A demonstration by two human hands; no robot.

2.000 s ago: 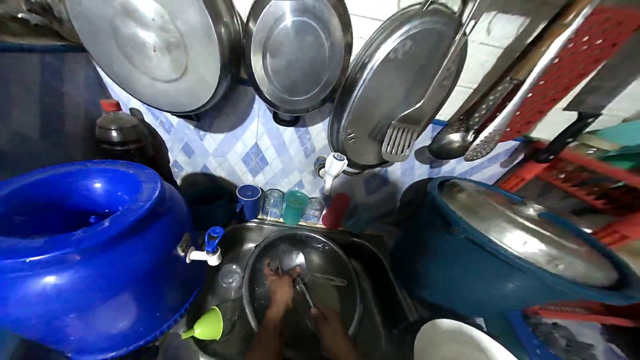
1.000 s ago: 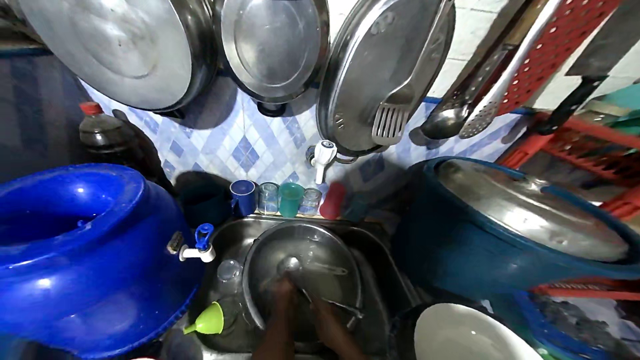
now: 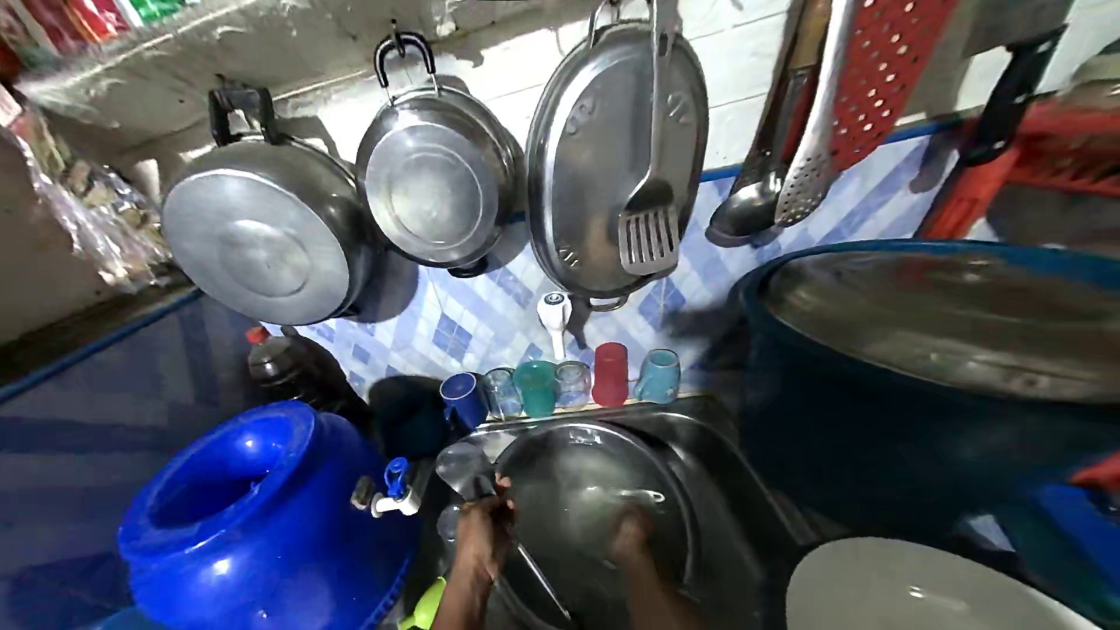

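A large metal basin (image 3: 582, 472) of water stands in the stainless steel sink (image 3: 744, 516). My left hand (image 3: 486, 525), over the basin's left rim, is closed around a metal ladle (image 3: 464, 464) whose bowl points up and away. A thin metal handle (image 3: 541, 577) slants from near that hand toward the basin's near side; whether it belongs to the ladle is unclear. My right hand (image 3: 632, 534) is low inside the basin, blurred, its fingers partly hidden by water. Close by it, a pale slim handle (image 3: 643, 495) shows in the water.
Behind the sink stand a blue mug (image 3: 464, 401), several cups and a white faucet (image 3: 555, 319). A blue water container (image 3: 271, 525) with a tap flanks the left. On the right are a large lidded drum (image 3: 875, 376) and a white bowl (image 3: 910, 586). Pots and utensils hang above.
My left hand has moved from inside the basin to its left rim, with the ladle raised. My hands are farther apart. The view has shifted, showing more of the wall.
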